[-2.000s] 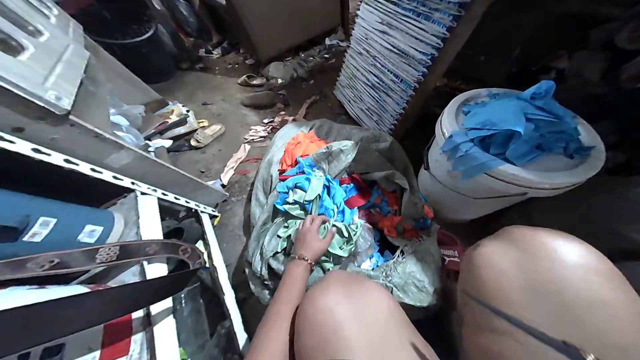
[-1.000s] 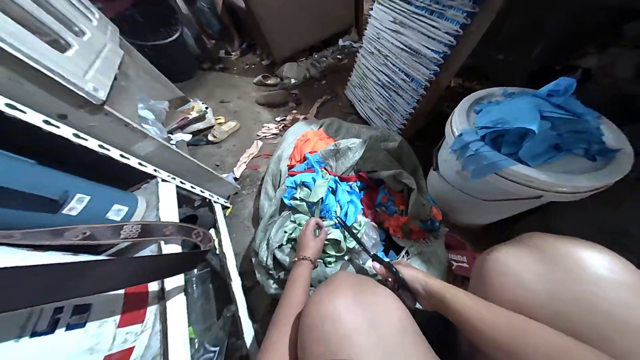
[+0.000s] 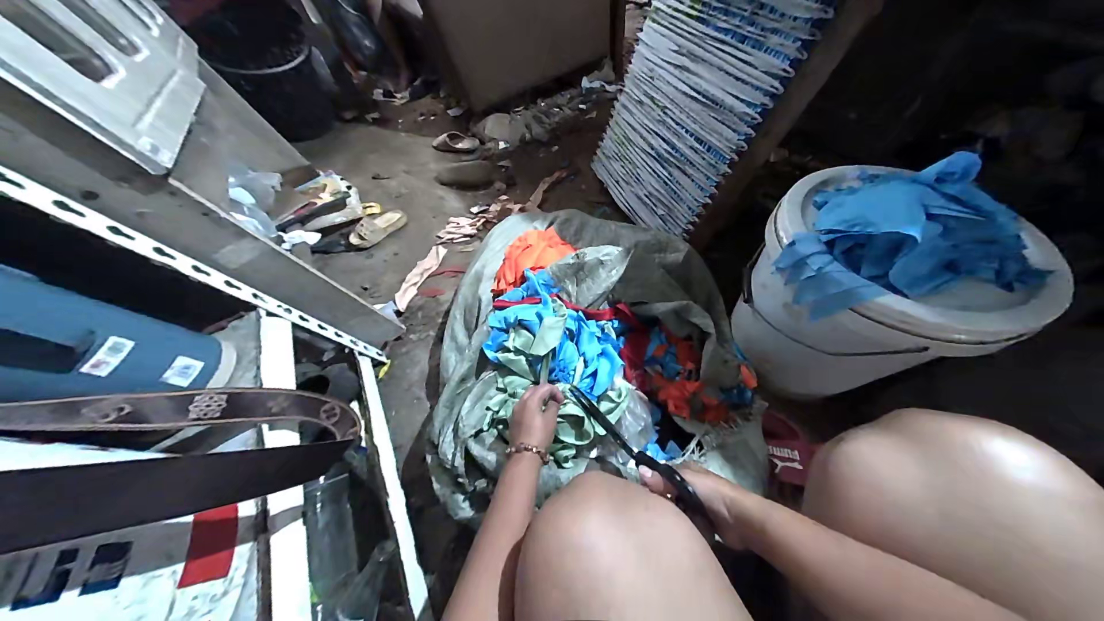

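My left hand [image 3: 535, 416], with a beaded bracelet at the wrist, pinches a pale green fabric strip [image 3: 545, 341] over an open woven sack [image 3: 466, 345]. In my right hand [image 3: 703, 500] is a pair of black-handled scissors [image 3: 617, 438], its dark blades pointing up and left towards the left hand. Bright blue fabric scraps [image 3: 591, 349] lie just beyond the left hand, with orange fabric [image 3: 535, 255] at the sack's far side. Red and orange scraps [image 3: 681, 388] sit to the right inside it. More green fabric [image 3: 500, 405] surrounds the left hand.
At right stands a lidded white bucket [image 3: 811, 345] with blue cloth pieces [image 3: 914, 233] on top. A stack of folded white-and-blue material [image 3: 707, 103] leans beyond the sack. Metal shelving [image 3: 392, 483] and a hanging strap [image 3: 172, 410] are at left. Sandals [image 3: 377, 228] lie on the floor.
Two seconds ago only my left hand showed, on the green fabric. My right hand has since come in from the right with the scissors, and the left hand now holds up a green strip.
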